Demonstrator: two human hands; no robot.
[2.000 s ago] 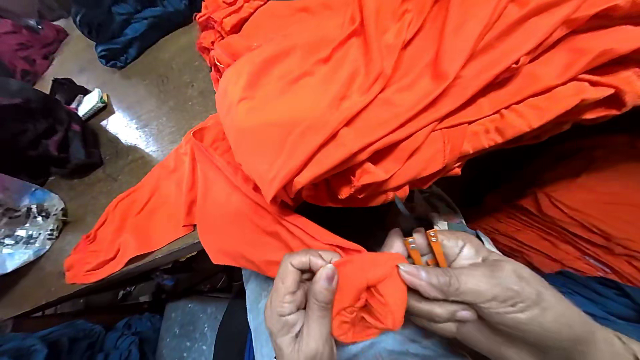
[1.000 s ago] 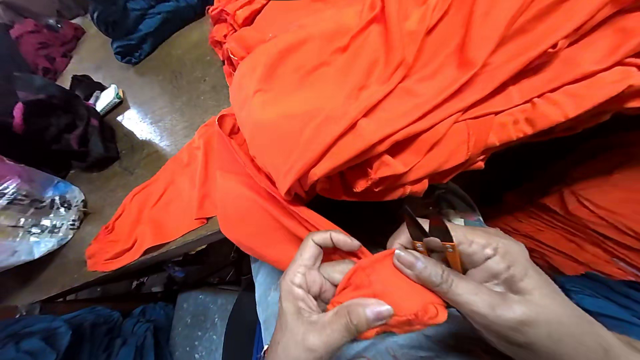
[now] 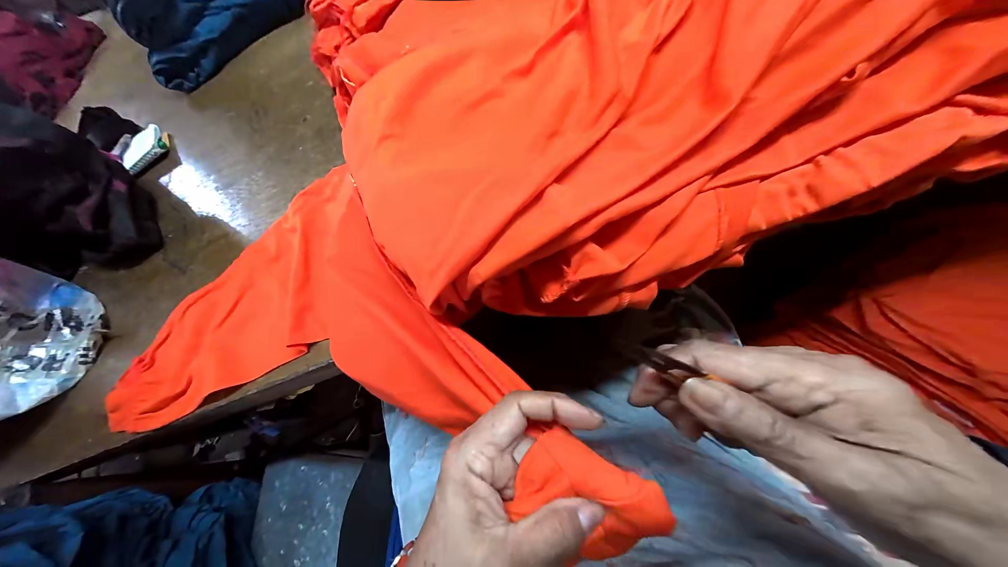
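Observation:
My left hand [image 3: 520,488] grips the bunched end of an orange-red knit garment [image 3: 394,331] at the bottom middle, its thumb laid over the cloth. From there the fabric runs up and left over the table edge. My right hand [image 3: 772,417] is just to the right, apart from the cloth, and holds small thread snips [image 3: 669,364] between thumb and fingers. The dark blades point up and left; a bit of orange handle shows. A large heap of the same orange-red fabric [image 3: 535,157] lies above both hands.
The brown table [image 3: 260,118] bears dark clothing [image 3: 63,181], navy cloth [image 3: 197,39], a small white and green item [image 3: 145,150] and a clear plastic bag [image 3: 47,339]. More orange-red fabric [image 3: 929,315] lies at right. Blue cloth [image 3: 134,524] is low at left; light blue cloth [image 3: 677,488] lies beneath my hands.
My right hand has let go of the orange-red cloth and moved away to the right with the snips. My left hand still holds the bunched end.

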